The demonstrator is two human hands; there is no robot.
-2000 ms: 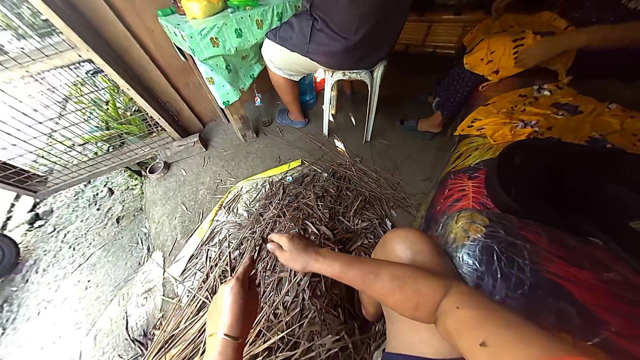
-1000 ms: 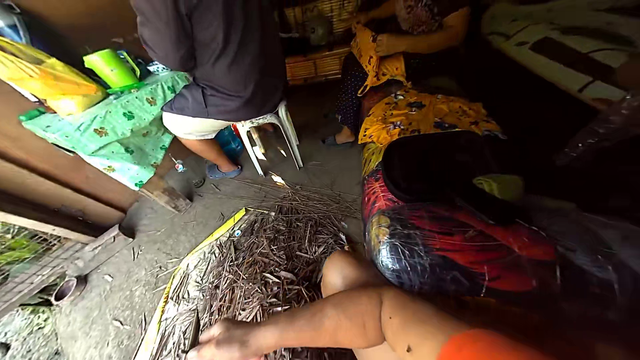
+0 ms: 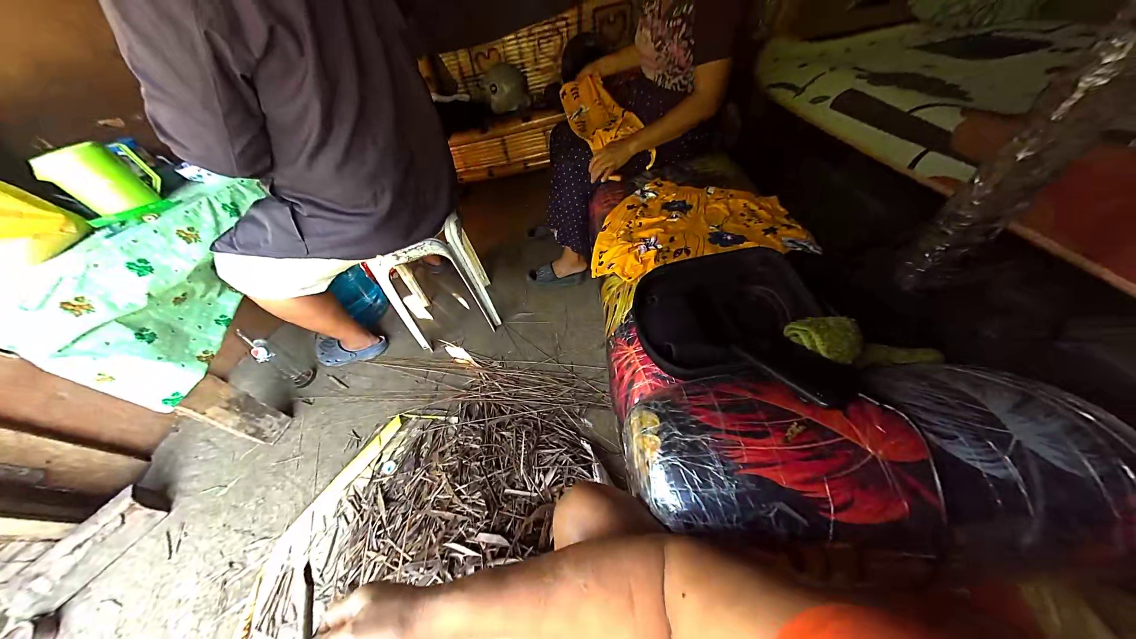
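Observation:
My right forearm reaches in from the lower right. My right hand (image 3: pixel 377 611) lies at the bottom edge, partly cut off, over the near side of a pile of dry brown leaf strips and sticks (image 3: pixel 479 479). Its fingers are too blurred and cropped to tell what they hold. Just left of the fingertips stands a short dark narrow object (image 3: pixel 308 599), its kind unclear. The pile rests on a pale sheet with a yellow edge (image 3: pixel 377 453), beside my bent knee (image 3: pixel 603 515). My left hand is out of view.
A person sits on a white plastic stool (image 3: pixel 435 257) by a cloth-covered table (image 3: pixel 115 311). Another person holds yellow floral cloth (image 3: pixel 599 115). At right, a plastic-wrapped patterned cushion (image 3: pixel 799 453) bears a black open case (image 3: pixel 710 302) and a green cloth (image 3: pixel 825 339).
The view has swung to the right and up. My left hand, over the pile two seconds ago, has left the frame. My right hand now shows only at the bottom edge.

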